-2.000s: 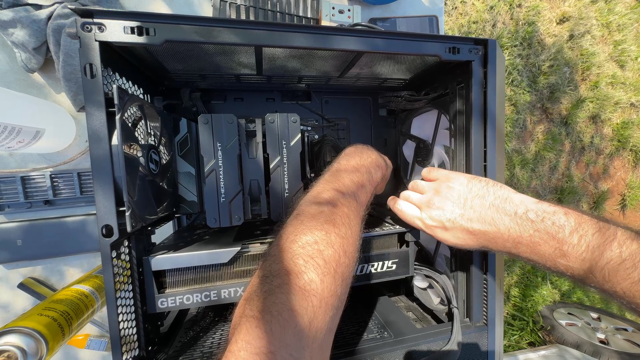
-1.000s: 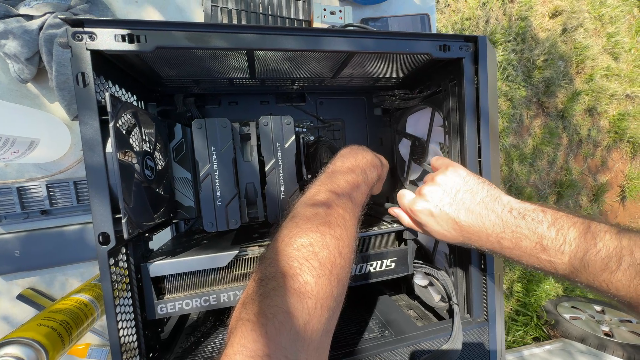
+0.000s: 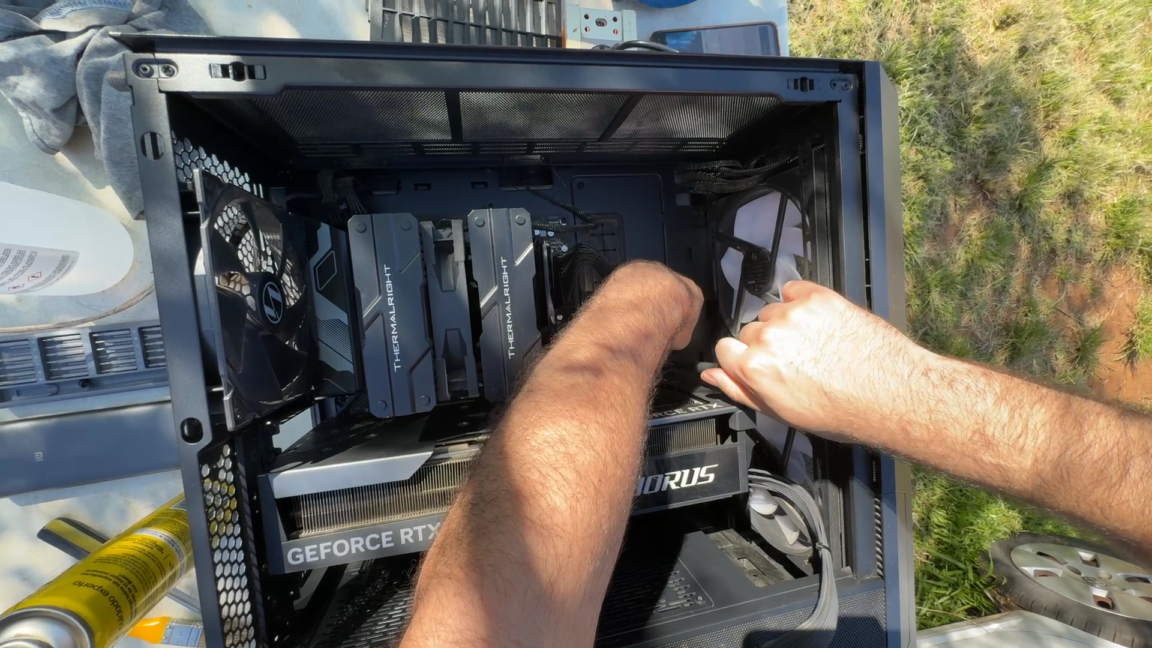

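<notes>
An open black PC case (image 3: 495,74) shows its inside. My left hand (image 3: 675,306) reaches deep into it, beside the front fan; its fingers are hidden behind the wrist and in shadow. My right hand (image 3: 792,351) is just right of it, fingers curled at the front case fan (image 3: 751,256), with a thin pale thing at the fingertips that I cannot identify. A Thermalright twin-tower CPU cooler (image 3: 391,315) stands left of my left hand. Below lies a GeForce RTX graphics card (image 3: 360,540), partly covered by my left forearm. Another fan (image 3: 261,301) sits at the case's left side.
A yellow spray can (image 3: 108,571), an orange-handled brush (image 3: 166,630), a white container (image 3: 54,243) and a grey cloth (image 3: 81,81) lie left of the case. Behind it are a phone (image 3: 720,39) and a dark grille (image 3: 468,20). Bundled cables (image 3: 814,540) hang at the lower right.
</notes>
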